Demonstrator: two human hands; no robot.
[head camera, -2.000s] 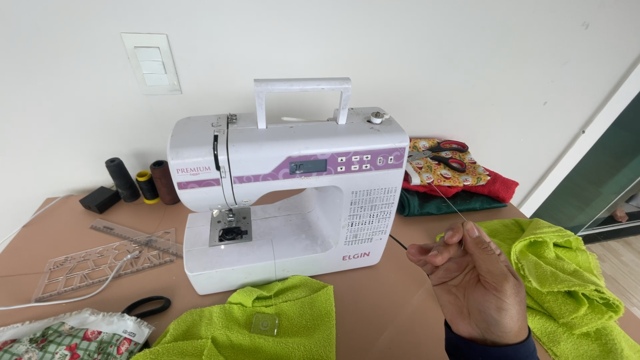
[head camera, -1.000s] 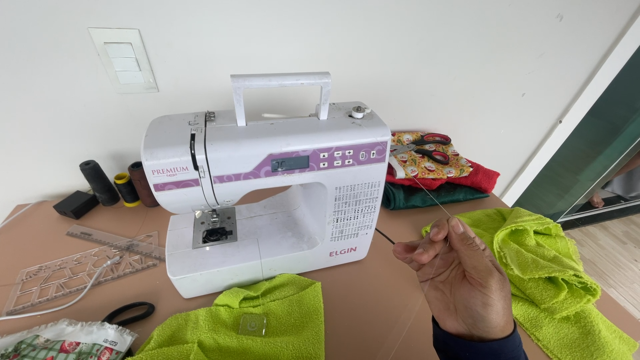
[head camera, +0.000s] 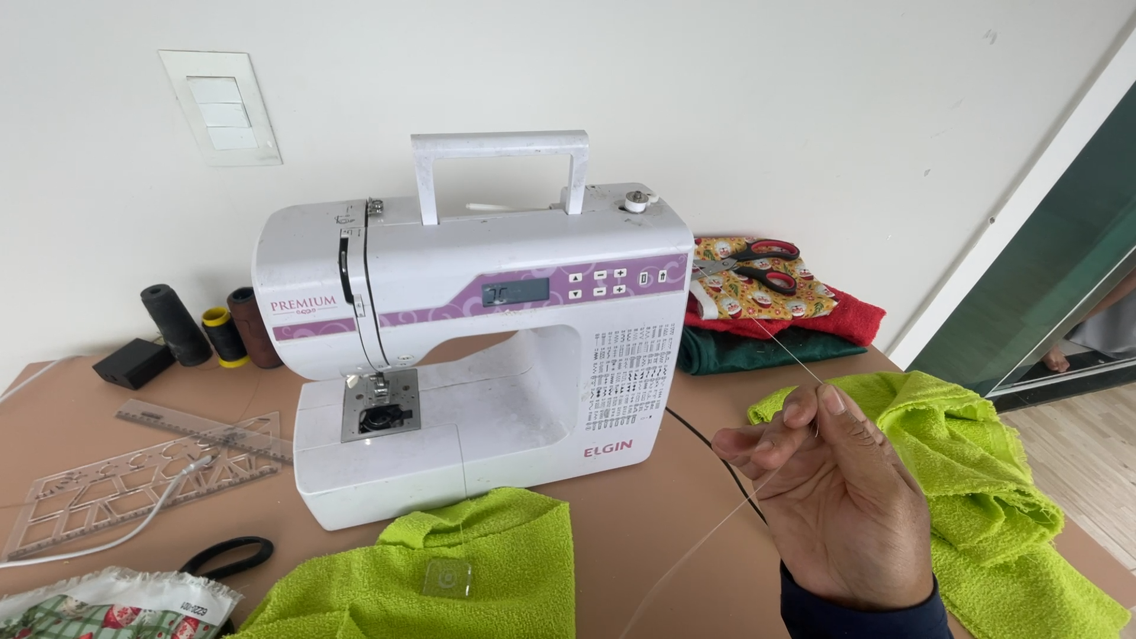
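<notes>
My right hand (head camera: 843, 488), in a dark sleeve, is raised palm up to the right of a white Elgin sewing machine (head camera: 532, 373). Its thumb and index finger pinch a thin pale thread (head camera: 790, 351), which runs up toward the upper left; a length of it also hangs below the fingers. My left hand is outside the view. In front of the machine lies a lime-green terry cloth (head camera: 497, 541) with a small clear square piece (head camera: 447, 578) on it. The metal needle plate (head camera: 382, 406) is bare of cloth, and a black bobbin area shows in its opening.
Thread cones (head camera: 175, 324) and a black box (head camera: 133, 362) stand at the left, near clear rulers (head camera: 142, 488). Black-handled scissors (head camera: 228, 557) lie by printed fabric (head camera: 115, 608). Red-and-black scissors (head camera: 759, 264) rest on folded fabrics (head camera: 799, 333). More lime terry cloth (head camera: 967, 470) lies right.
My right hand keeps its pinch on the thread and stays at the right of the machine. No object on the table has plainly moved.
</notes>
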